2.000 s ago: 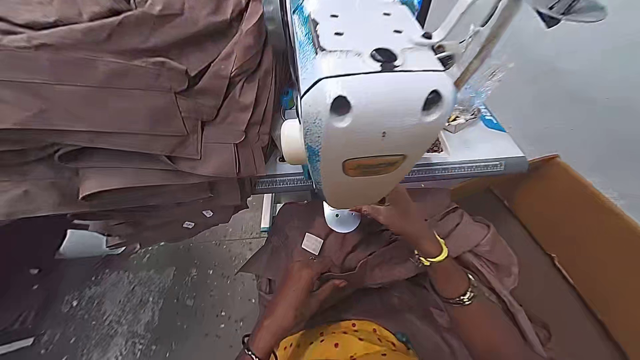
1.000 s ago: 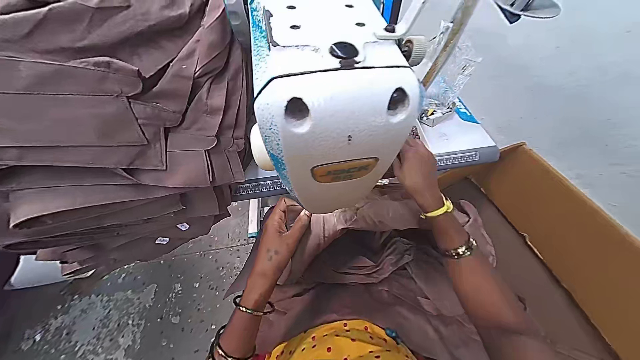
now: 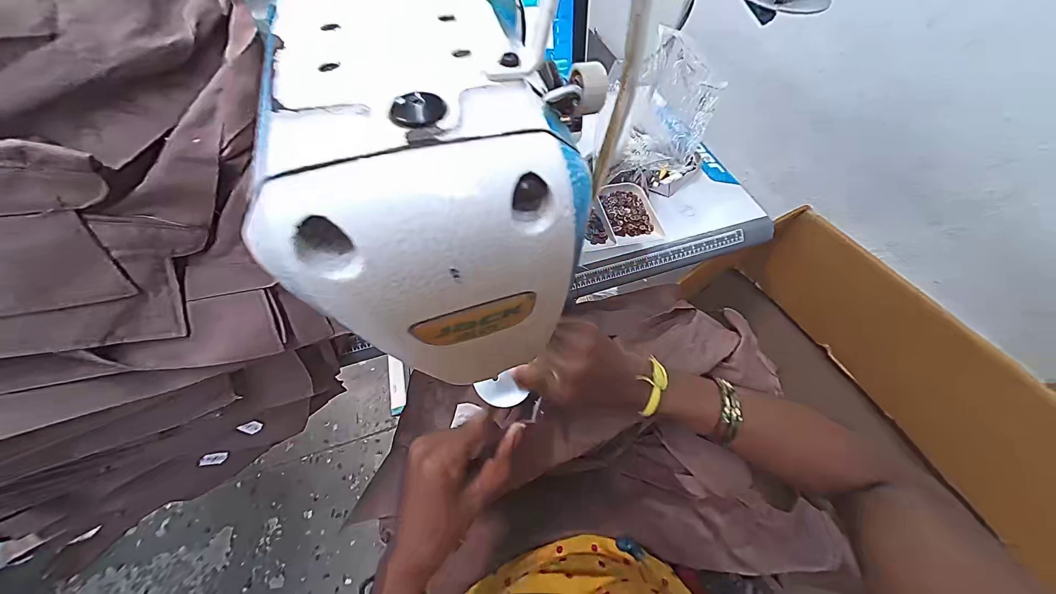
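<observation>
A white Jack sewing machine (image 3: pixel 412 223) fills the upper middle of the view. Brown fabric (image 3: pixel 660 495) lies under its head and spreads over the lap. My left hand (image 3: pixel 454 478) is on this fabric, thumb and fingers at its edge near a small white label (image 3: pixel 467 414). My right hand (image 3: pixel 582 367) is blurred, with curled fingers on the fabric just right of a round white machine part (image 3: pixel 502 389). The machine head hides the needle area, and whether the fingertips pinch the cloth is partly blurred.
A tall stack of brown fabric pieces (image 3: pixel 124 272) stands at the left. Behind the machine, a tray of brown buttons (image 3: pixel 629 213) and a clear plastic bag (image 3: pixel 672 107) sit on the white machine table (image 3: pixel 718 210). A cardboard box wall (image 3: pixel 916 346) runs along the right.
My left hand has moved down from beside the machine head onto the fabric. My right hand has come down and closer to the round white part, which the machine head hid a second ago.
</observation>
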